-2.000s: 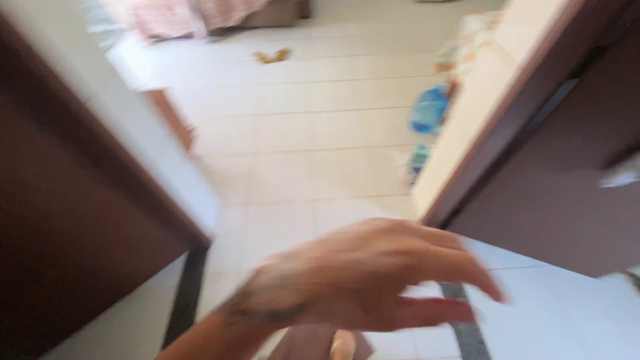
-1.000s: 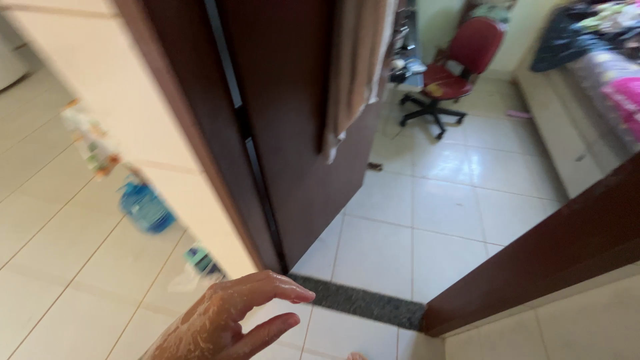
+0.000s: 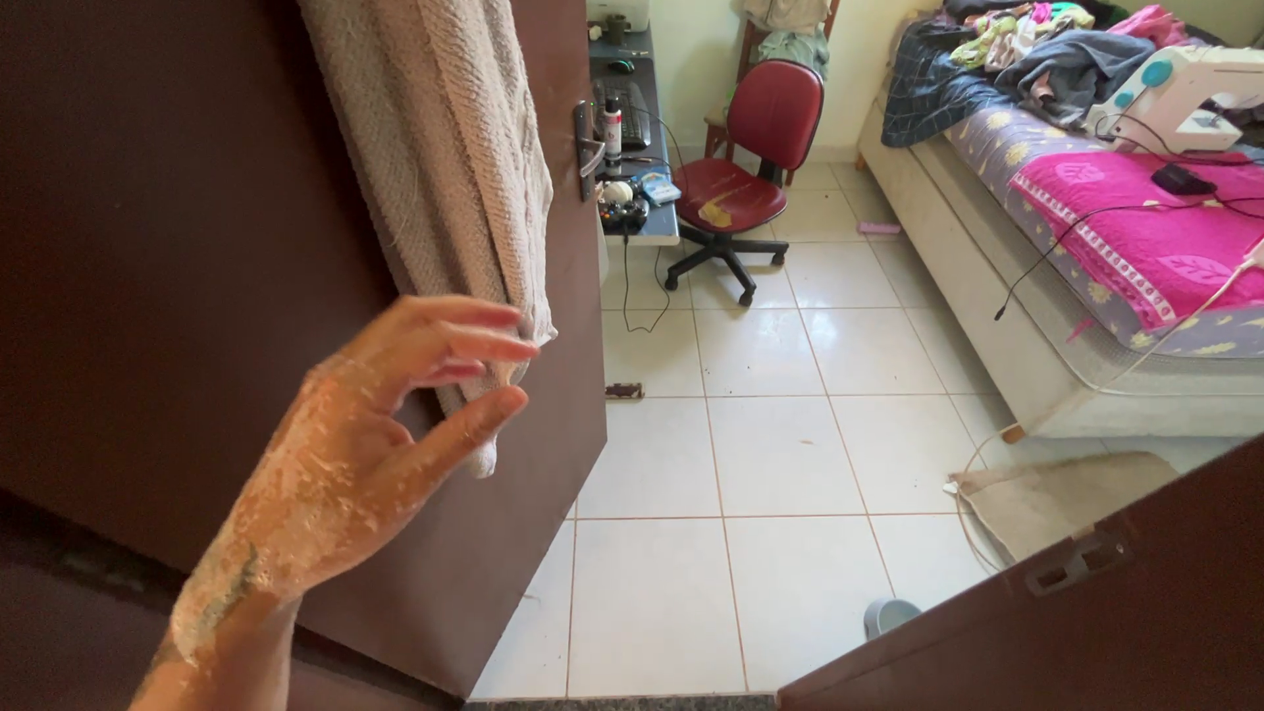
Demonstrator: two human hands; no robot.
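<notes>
My left hand (image 3: pixel 346 444) is raised in the left half of the view, wet or soapy, with its fingers apart and curved. Its fingertips overlap the lower part of a beige towel (image 3: pixel 464 148) that hangs on a dark brown door (image 3: pixel 197 197); whether they touch it, I cannot tell. Nothing is held in the hand. The door stands ajar, and its metal handle (image 3: pixel 590 153) lies to the right of the towel. My right hand is out of view.
Beyond the doorway are a red office chair (image 3: pixel 770 128), a desk (image 3: pixel 657 222) with a keyboard and game controller, and a bed (image 3: pixel 1086 395) bearing clothes and a sewing machine (image 3: pixel 1175 99). A mat (image 3: pixel 1066 494) and a grey bowl (image 3: pixel 889 614) lie near the door frame (image 3: pixel 1066 602).
The view has swung from another doorway to this room and come closer to the hanging towel. My left hand is now raised in front of the door and towel.
</notes>
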